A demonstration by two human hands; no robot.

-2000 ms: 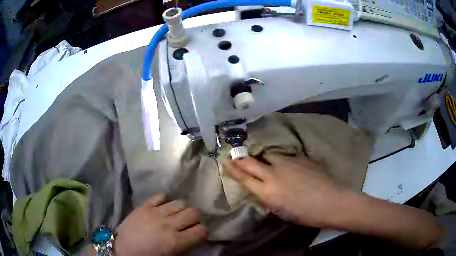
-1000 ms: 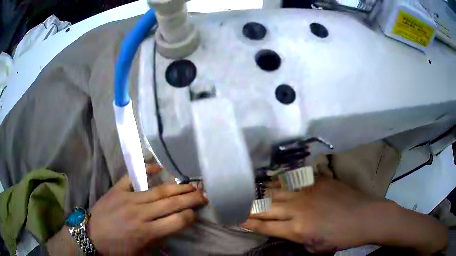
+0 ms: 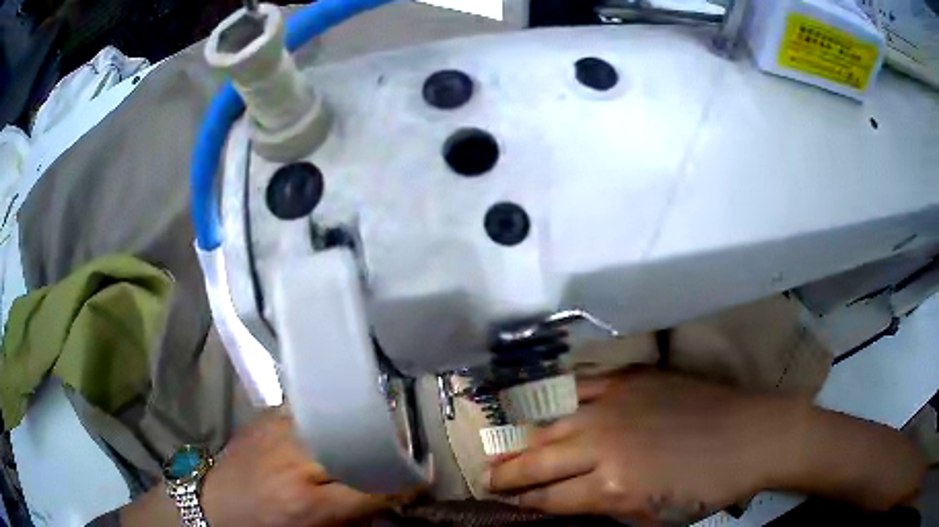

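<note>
The large grey-taupe panel [image 3: 103,206] lies under the sewing machine head [image 3: 638,154] and spreads to the left. The olive-green fabric piece [image 3: 103,319] lies on it at the left. The long pale take-up lever cover [image 3: 329,371] hides the needle area. My left hand [image 3: 278,479], with a watch at the wrist, lies low left of the cover, its fingertips hidden behind it. My right hand [image 3: 638,443] lies on the cloth right of the cover, fingers by the ribbed tension knobs [image 3: 541,399]. A beige strip of cloth [image 3: 463,453] shows between the hands.
A blue air hose [image 3: 206,185] curves down the head's left end to a white flattened end. A cream thread guide post [image 3: 270,93] stands on top. A white box with a yellow label [image 3: 819,51] sits at the upper right. White cloth [image 3: 82,103] is heaped at the upper left.
The view has moved closer over the machine head than at first. My left hand has moved up beside the needle area, then its fingers went behind the lever cover. My right hand stays near the knobs.
</note>
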